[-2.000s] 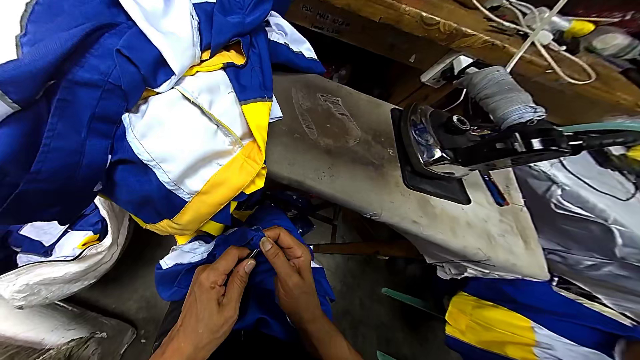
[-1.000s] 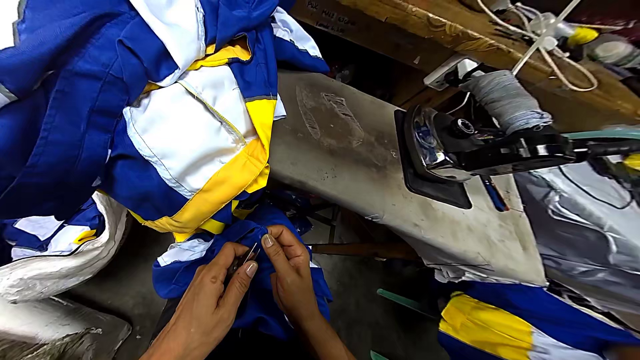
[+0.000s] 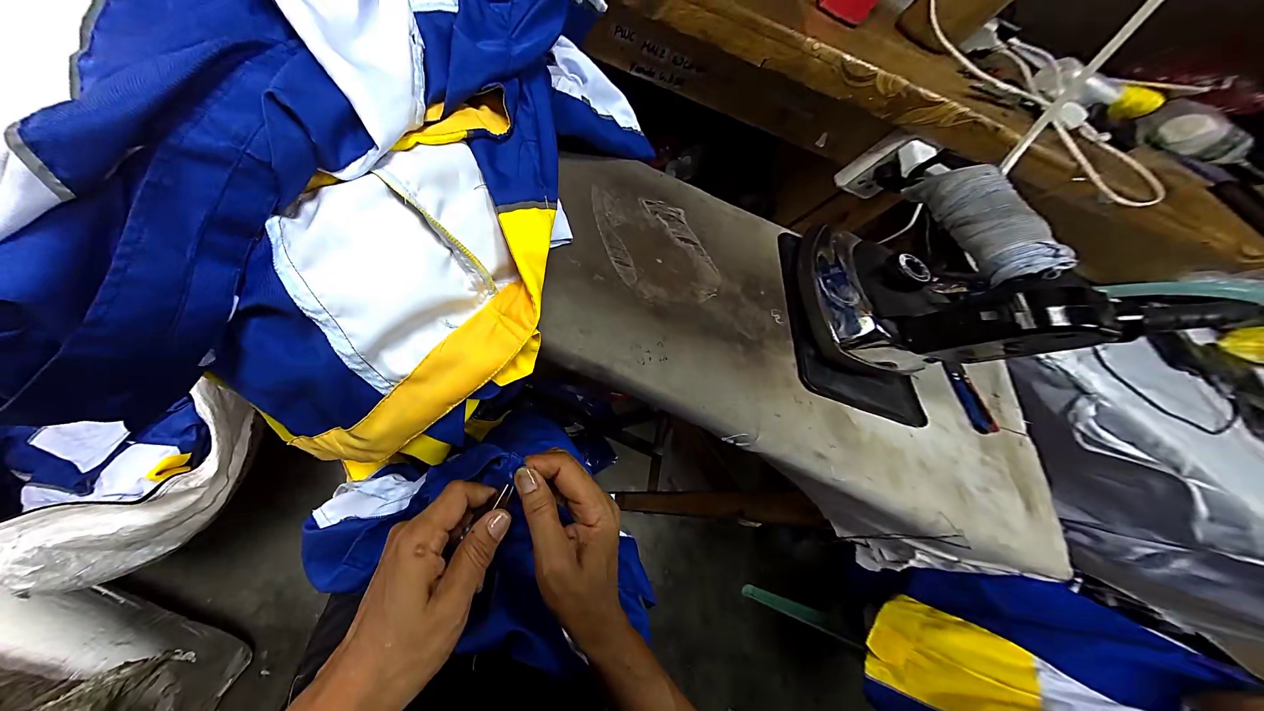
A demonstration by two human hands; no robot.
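Observation:
My left hand (image 3: 434, 573) holds a small thin metal tool (image 3: 503, 497), likely tweezers or thread snips, between thumb and fingers; most of it is hidden by the fingers. My right hand (image 3: 573, 543) pinches the edge of a blue garment (image 3: 513, 612) with a white part, right by the tool's tip. That garment lies over my lap. Above and to the left hangs a heap of blue, white and yellow garments (image 3: 395, 276), close over my hands.
An electric iron (image 3: 859, 306) stands on a black rest on the stained ironing board (image 3: 652, 286). Beside it are a grey-wrapped handle (image 3: 997, 222) and a small blue-handled tool (image 3: 972, 398). A white sack (image 3: 148, 523) of garments stands left; another blue-yellow garment (image 3: 948, 652) lies lower right.
The fingers of my left hand have shifted slightly around the small tool, which shows more plainly than two seconds ago. My right hand stays at the cloth.

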